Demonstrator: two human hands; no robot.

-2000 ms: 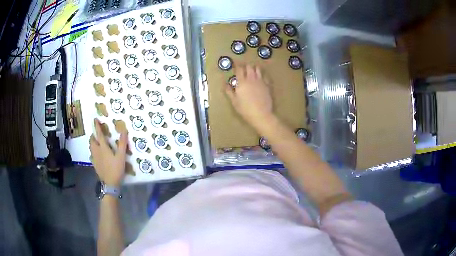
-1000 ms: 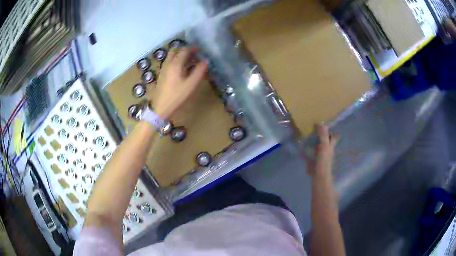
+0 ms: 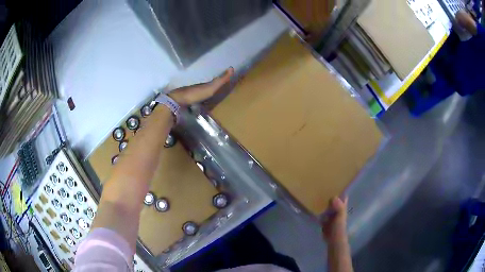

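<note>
A brown cardboard sheet (image 3: 298, 127) lies in a clear plastic tray (image 3: 272, 186) on the right, which reaches past the bench corner. My left hand (image 3: 207, 91), with a band on its wrist, is at the tray's far left edge, fingers stretched out; its thumb is hidden, so its grip is unclear. My right hand (image 3: 335, 220) grips the tray's near corner, thumb on top. Left of it, a second plastic tray (image 3: 205, 236) holds another cardboard sheet (image 3: 183, 180) with loose round components (image 3: 161, 204). My left forearm passes over it and hides some components.
The white foam tray (image 3: 66, 204), holding round components, is at lower left, partly behind my sleeve. Stacked trays (image 3: 32, 101) stand far left. A grey translucent stack (image 3: 197, 26) is at the top. More cardboard (image 3: 399, 42) and another person's hand (image 3: 466, 22) are at upper right.
My view has turned and shifted right. My left hand has moved from the loose components to the right tray's far left edge. My right hand stays at that tray's near corner.
</note>
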